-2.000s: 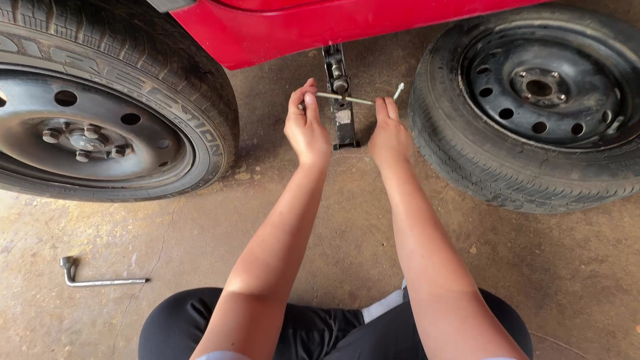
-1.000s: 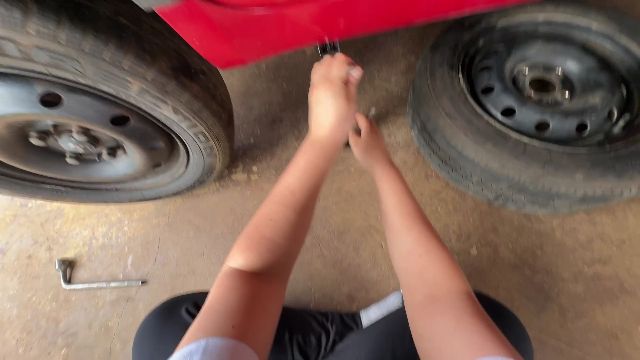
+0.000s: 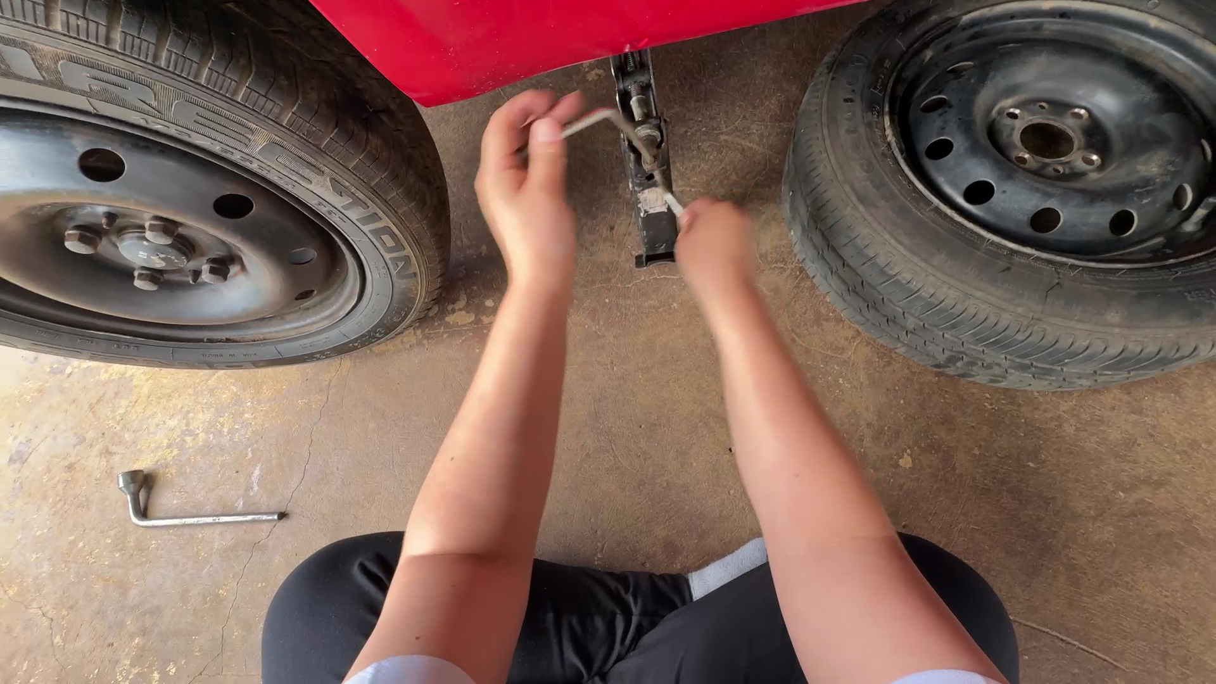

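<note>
A black scissor jack (image 3: 654,214) stands on the floor beneath the red sill of a car (image 3: 532,43). A bent metal crank handle (image 3: 627,128) reaches across the jack, between my hands. My left hand (image 3: 527,180) is at the crank's left end, thumb and fingers around it, slightly blurred. Closed on the crank's other end, to the right of the jack, is my right hand (image 3: 717,247). Where the crank meets the jack is hard to make out.
On the left is a mounted car wheel (image 3: 399,256) with lug nuts on its hub. A loose wheel (image 3: 855,275) lies at the right, partly at the car's edge. An L-shaped lug wrench (image 3: 204,520) rests on the concrete floor at lower left.
My hands have shifted around the jack, and the crank is turned to a different angle. One second ago my left hand covered the jack's upper part; now it is to the jack's left.
</note>
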